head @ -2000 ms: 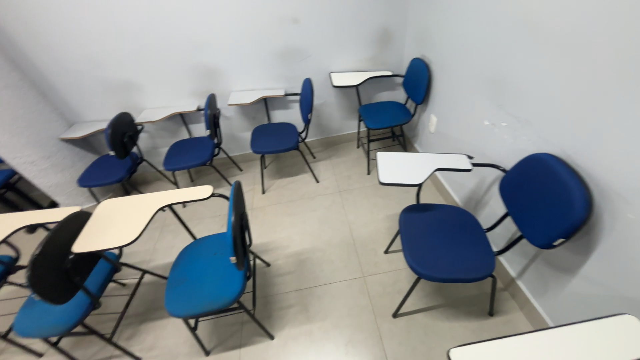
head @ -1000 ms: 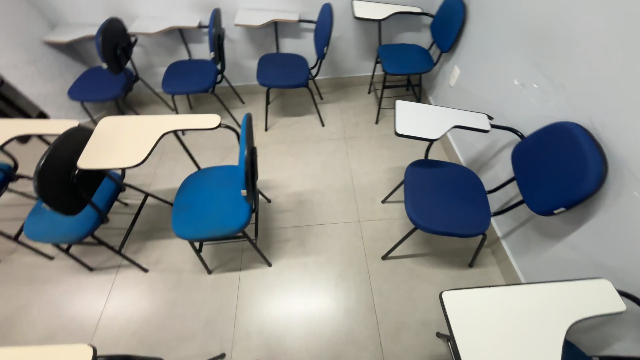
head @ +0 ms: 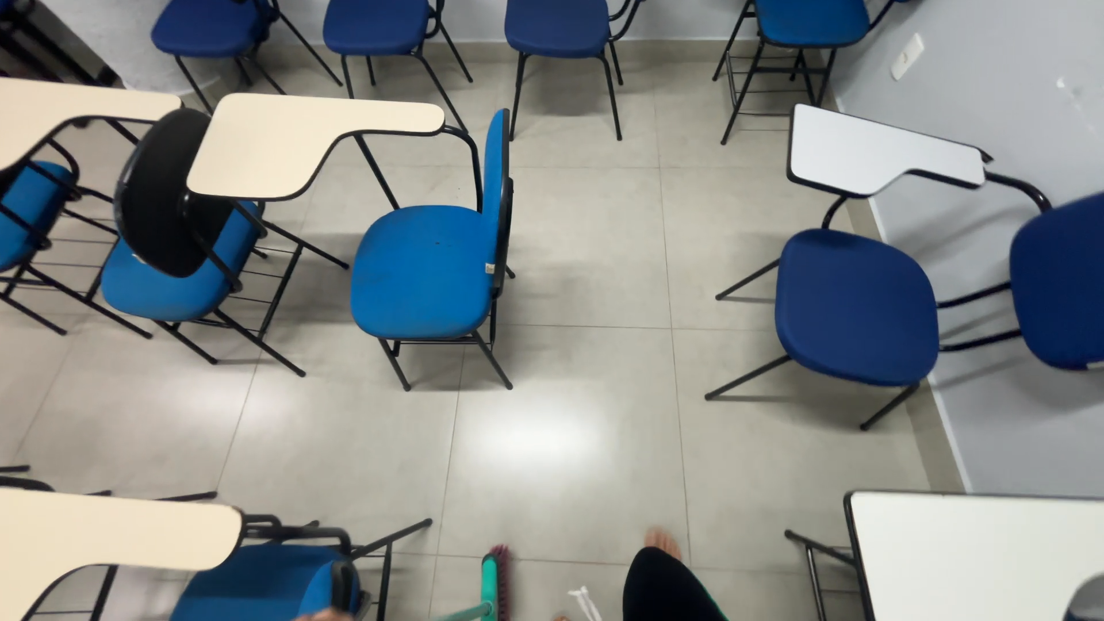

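Observation:
At the bottom edge, a sliver of what looks like my left hand (head: pixel 323 615) shows beside the backrest of a blue chair; its fingers and any grip are hidden. A green broom head (head: pixel 490 582) with dark red bristles rests on the floor to the right of it. From the head a green handle (head: pixel 466 613) runs down-left out of view. I cannot tell whether the hand holds it. My right hand is out of view. Right of the broom lie a small white object (head: pixel 586 602), too blurred to name, and my dark-clothed leg (head: pixel 660 586) with bare toes.
Blue tablet-arm chairs stand around: one ahead-left (head: pixel 423 272), one by the right wall (head: pixel 854 306), one at lower left (head: pixel 267 582), several along the back wall. A white desktop (head: pixel 975 552) juts in at lower right. Tiled floor (head: pixel 569 414) runs between the chairs.
The view has tilted down. The broom head, my leg and the sliver of hand now show at the bottom edge. The chairs stand in the same arrangement.

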